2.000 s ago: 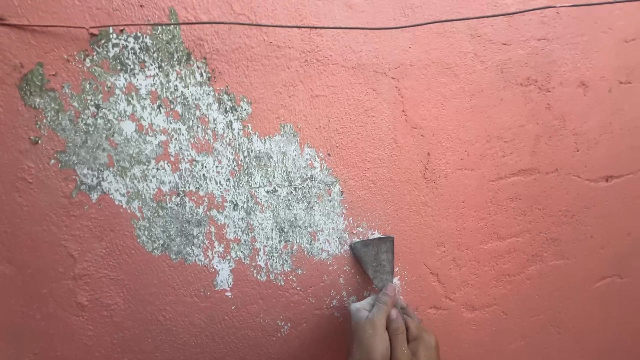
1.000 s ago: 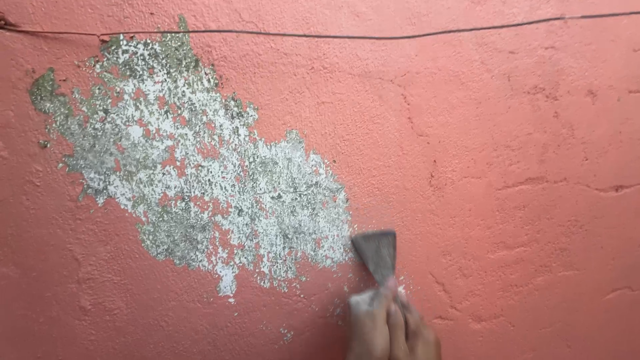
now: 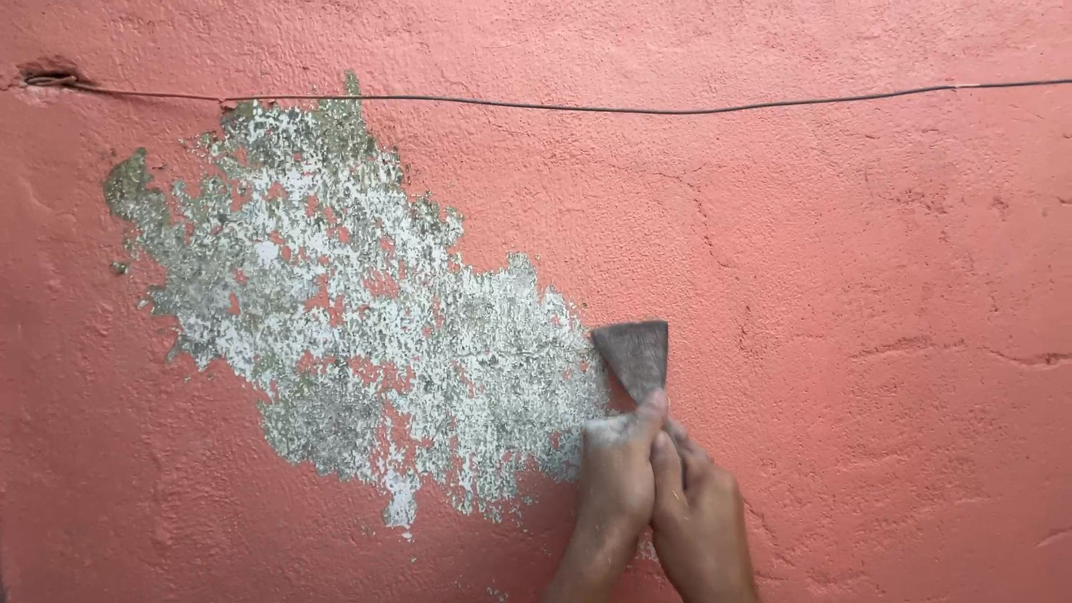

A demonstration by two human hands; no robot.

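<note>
Both my hands grip a paint scraper (image 3: 638,356) by its lower end, my left hand (image 3: 618,473) on the left with pale dust on it, my right hand (image 3: 699,502) against it on the right. The handle is hidden inside the fingers. The scraper's wide dark metal blade points up and lies against the pink painted wall (image 3: 821,352). Its left corner meets the right edge of a large bare patch (image 3: 352,310), where white and grey-green plaster shows with bits of pink paint left in it.
A thin wire (image 3: 586,108) runs across the upper wall, over the top of the patch, from a small hole (image 3: 50,77) at the upper left. Fine cracks (image 3: 1005,358) mark the wall at the right.
The scraper and both hands have moved up along the patch's right edge, and more of the forearms shows. The view has shifted, with the wall sitting lower and farther right.
</note>
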